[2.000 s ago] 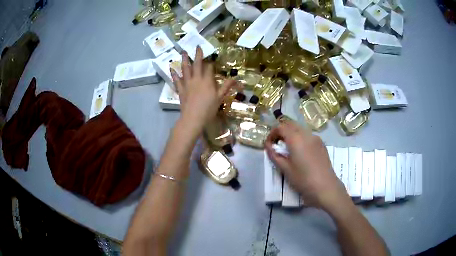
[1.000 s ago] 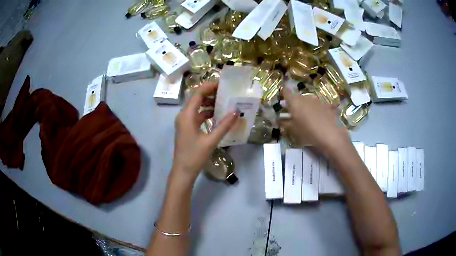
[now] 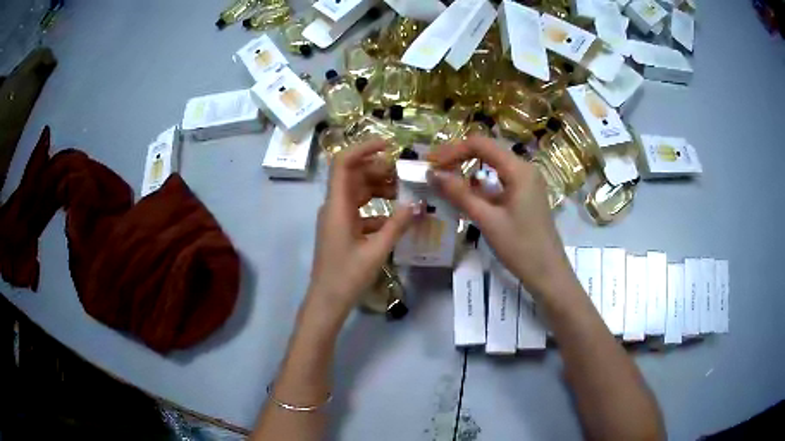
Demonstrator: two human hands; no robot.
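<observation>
A white carton (image 3: 428, 245) with a golden bottle picture is between my hands, its end towards the bottle heap. My left hand (image 3: 357, 226) grips its left side, thumb on the printed face. My right hand (image 3: 495, 202) has its thumb and finger at the carton's upper end, at a white flap (image 3: 413, 170). A small white item (image 3: 489, 179) shows in the curled fingers of my right hand; what it is cannot be told. Whether a bottle is inside the carton is hidden.
Yellow bottles (image 3: 611, 201) are heaped beyond my hands, with open cartons (image 3: 596, 114) on and around them. One bottle (image 3: 385, 291) lies by my left wrist. Closed cartons (image 3: 612, 291) stand in a row at right, partly behind my right forearm. A rust-brown cloth (image 3: 172, 271) lies at left.
My left hand took a carton from the left of the heap and brought it to the middle. The carton is now lower and tilted, and my right hand has moved left onto its upper end.
</observation>
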